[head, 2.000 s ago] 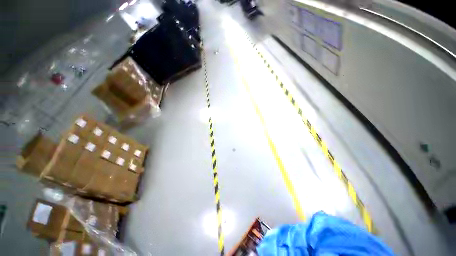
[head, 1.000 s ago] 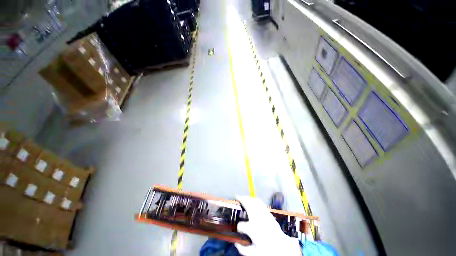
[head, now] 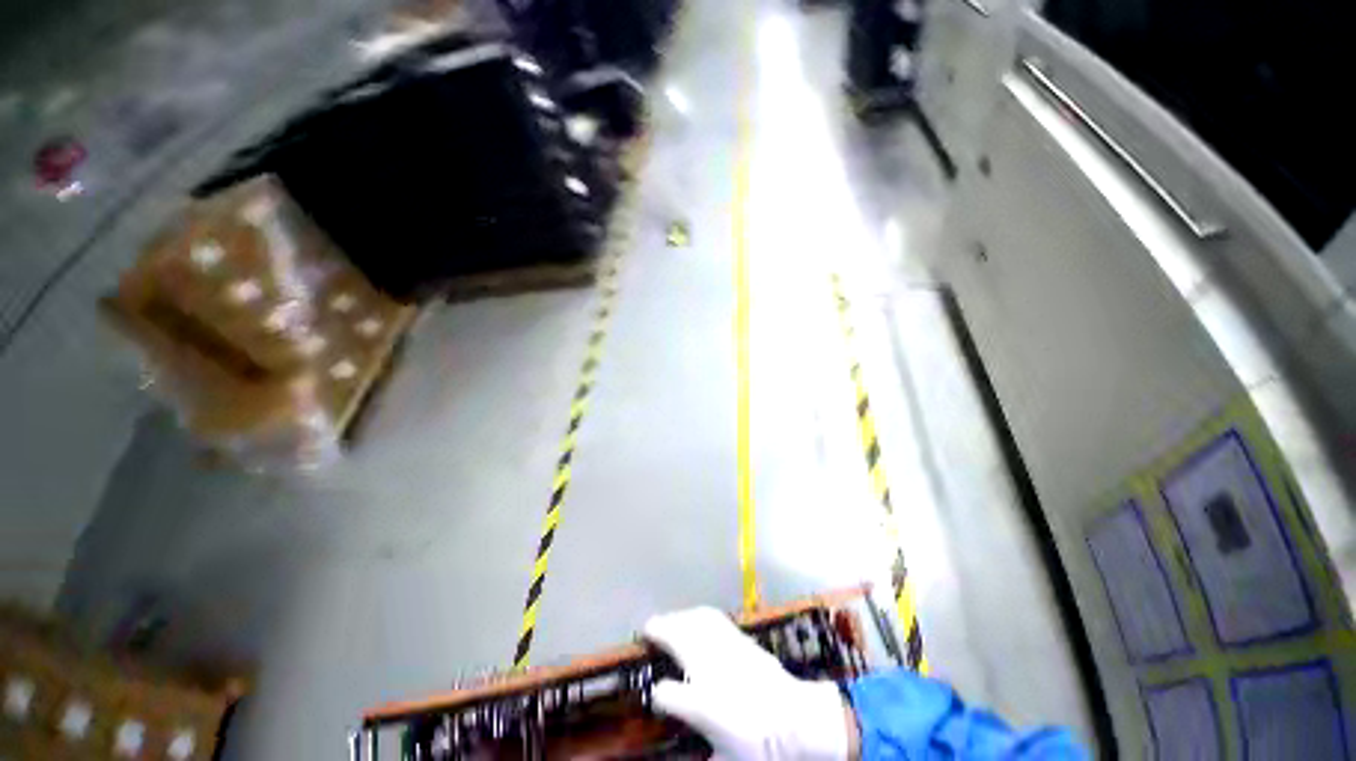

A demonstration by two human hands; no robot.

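A long narrow box (head: 513, 693) with orange-brown edges and mixed dark parts inside is carried low in front of me, at the bottom of the view. Its lower part is cut off by the picture's edge. My right hand (head: 751, 696), in a white glove with a blue sleeve, grips the box at its middle, fingers over the far edge. My left hand is not in view.
A grey floor aisle with a yellow line (head: 747, 446) and yellow-black tapes runs ahead. Wrapped cartons (head: 253, 320) and a large black stack (head: 446, 171) stand on the left. A long grey-white cabinet wall (head: 1086, 327) with framed sheets lines the right.
The box and my right hand have come into view from the bottom edge. The cartons and wall sheets have shifted lower and closer. The box's tilt has changed since one second ago.
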